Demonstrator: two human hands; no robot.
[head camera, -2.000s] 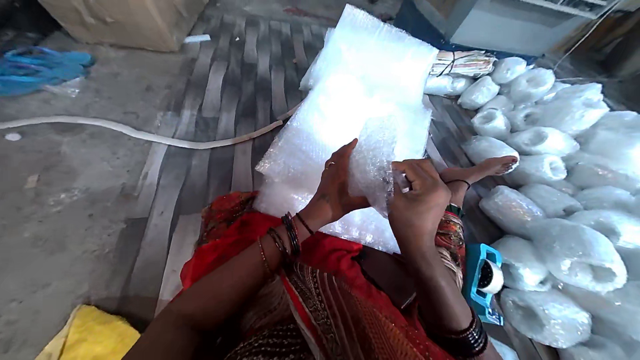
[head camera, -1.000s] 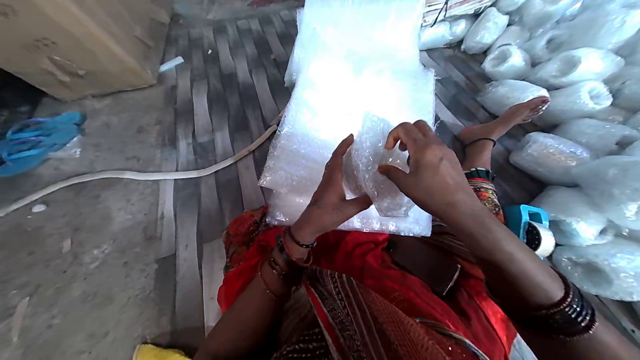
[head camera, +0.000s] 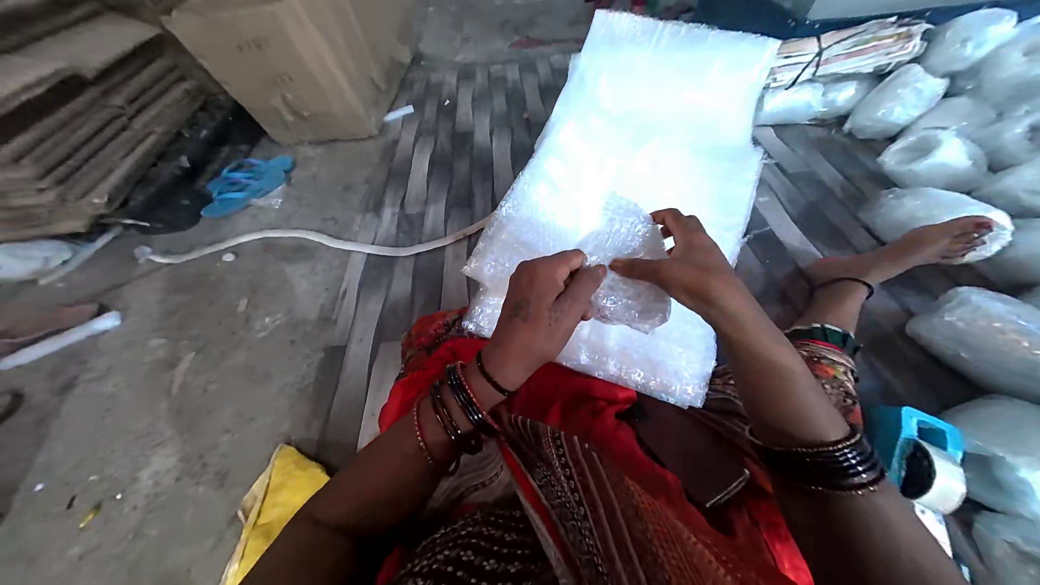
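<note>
A small bubble-wrap bundle (head camera: 630, 305) is held between my hands, above a stack of bubble-wrap sheets (head camera: 650, 114) that reaches over my lap. My left hand (head camera: 546, 302) grips the bundle's left edge between thumb and curled fingers. Thumb and fingers of my right hand (head camera: 686, 264) pinch its upper right part. Whether anything lies inside the bundle cannot be told. A dark flat object (head camera: 691, 451), perhaps a phone or a wallet, rests on my lap. To the right stands a blue tape dispenser (head camera: 914, 431) with a roll of tape.
Many rolled bubble-wrap bundles (head camera: 975, 333) crowd the right side, beside my bare foot (head camera: 918, 244). A tied bundle of papers (head camera: 853, 53) lies behind. At left are a cardboard box (head camera: 276, 69), stacked cardboard (head camera: 81, 122), blue flip-flops (head camera: 244, 185), a pale hose (head camera: 325, 238) and yellow cloth (head camera: 280, 508).
My left hand has gone from spread fingers at the bundle's side to a closed pinch on its edge. The right hand still holds the bundle.
</note>
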